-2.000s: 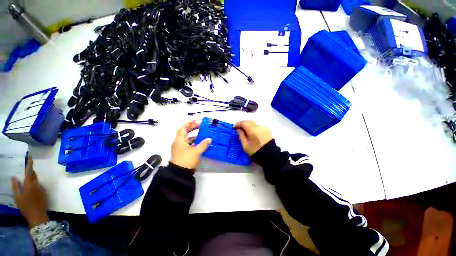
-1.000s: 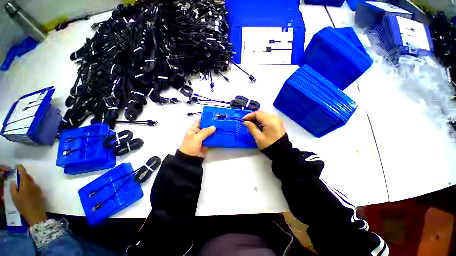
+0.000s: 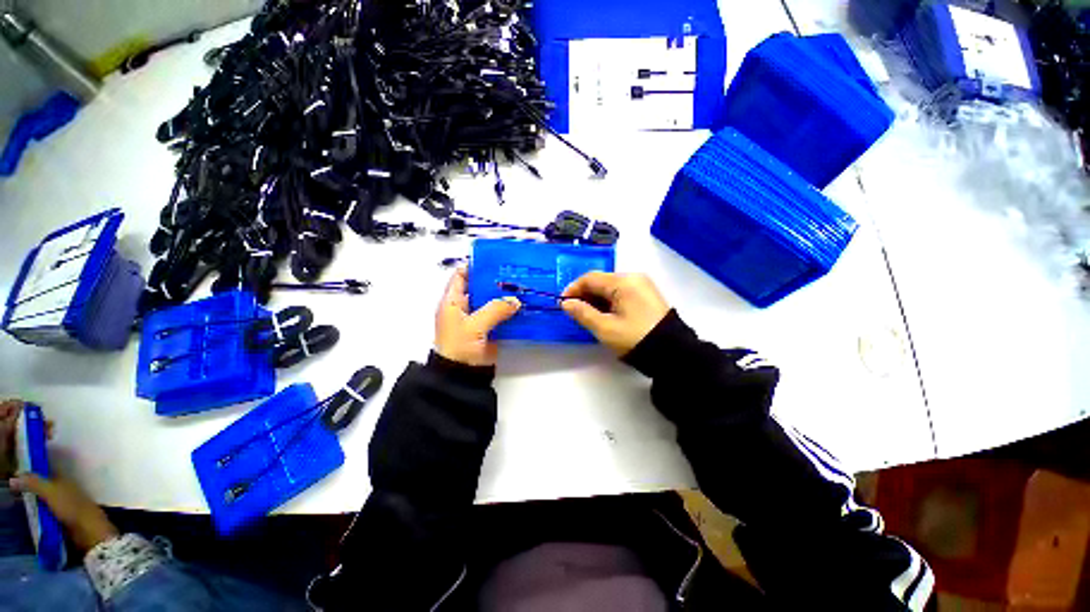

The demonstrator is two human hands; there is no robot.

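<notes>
A bright blue insert tray [image 3: 544, 261] is held just above or on the white table in front of me. My left hand [image 3: 473, 323] grips its left end, thumb on the face. A thin black cable [image 3: 538, 294] with a small dark plug at its left end lies across the tray's face. My right hand [image 3: 616, 313] pinches this cable near the tray's right part. Whether the plug sits in a groove is too small to tell. Loaded trays [image 3: 269, 460] with black coils sticking out lie left of my hands.
A large black cable pile [image 3: 359, 108] lies beyond at left. Stacks of empty blue trays [image 3: 753, 221] stand at right. A blue carton with a white panel [image 3: 630, 84] is behind. Carded packs [image 3: 72, 281] stand far left. Another person's hand [image 3: 72, 508] holds a blue pack at lower left.
The tray has moved up and turned level. The plug and cable have moved from the tray's upper part toward its middle, with my right hand slightly lower and further left than a second ago.
</notes>
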